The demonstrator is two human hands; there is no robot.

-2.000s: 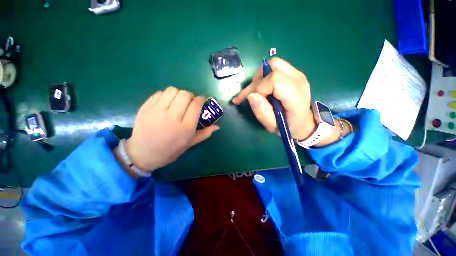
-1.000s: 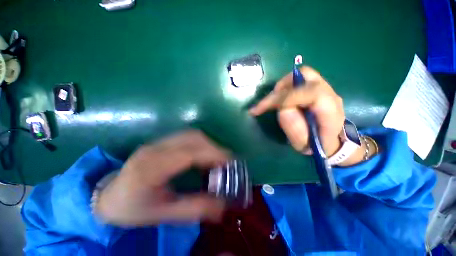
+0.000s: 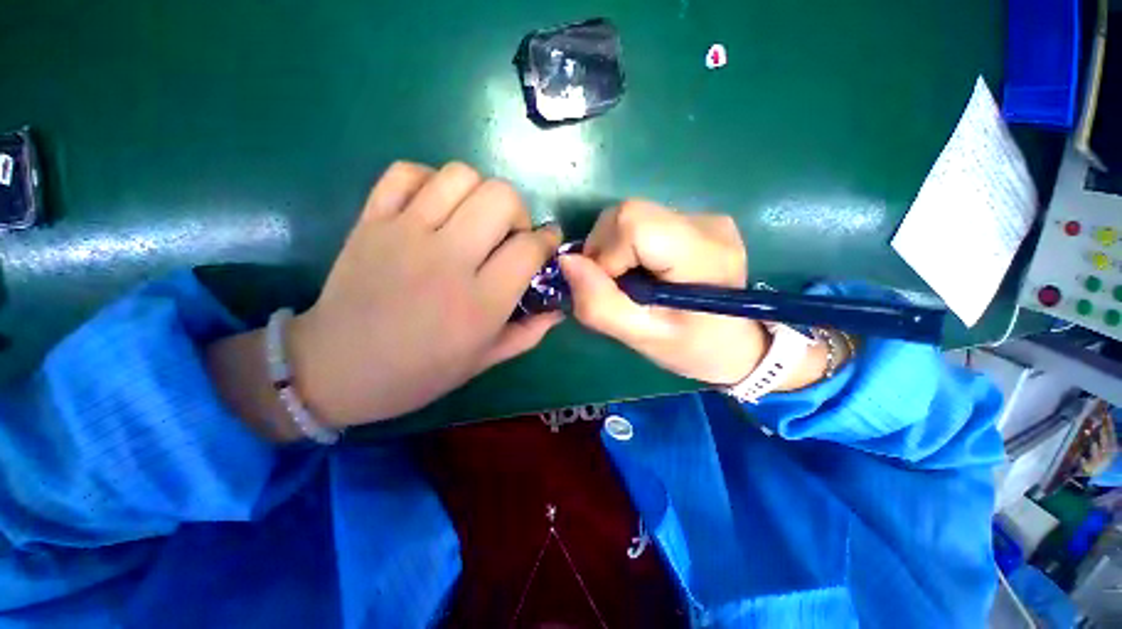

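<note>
A small smartwatch unit [image 3: 543, 293] with a dark screen is mostly hidden between my two hands. My left hand [image 3: 425, 289] holds it from the left, fingers curled over its top and thumb below. My right hand [image 3: 664, 277] touches its right side with thumb and fingers. It also holds a long dark marker [image 3: 787, 304] that points right across the wrist. A dark squarish piece with a shiny, glaring surface [image 3: 572, 71] lies on the green mat beyond my hands.
A tiny white sticker with a red mark [image 3: 716, 55] lies on the mat [image 3: 308, 74]. Another watch unit [image 3: 17, 179] is cut off at the left edge. A written sheet [image 3: 972, 203], a blue bin [image 3: 1041, 62] and a button control box [image 3: 1083, 264] are at right.
My left hand has brought the watch unit back up from near my lap. My right hand has moved left to meet it, and the marker has swung from steep to nearly level.
</note>
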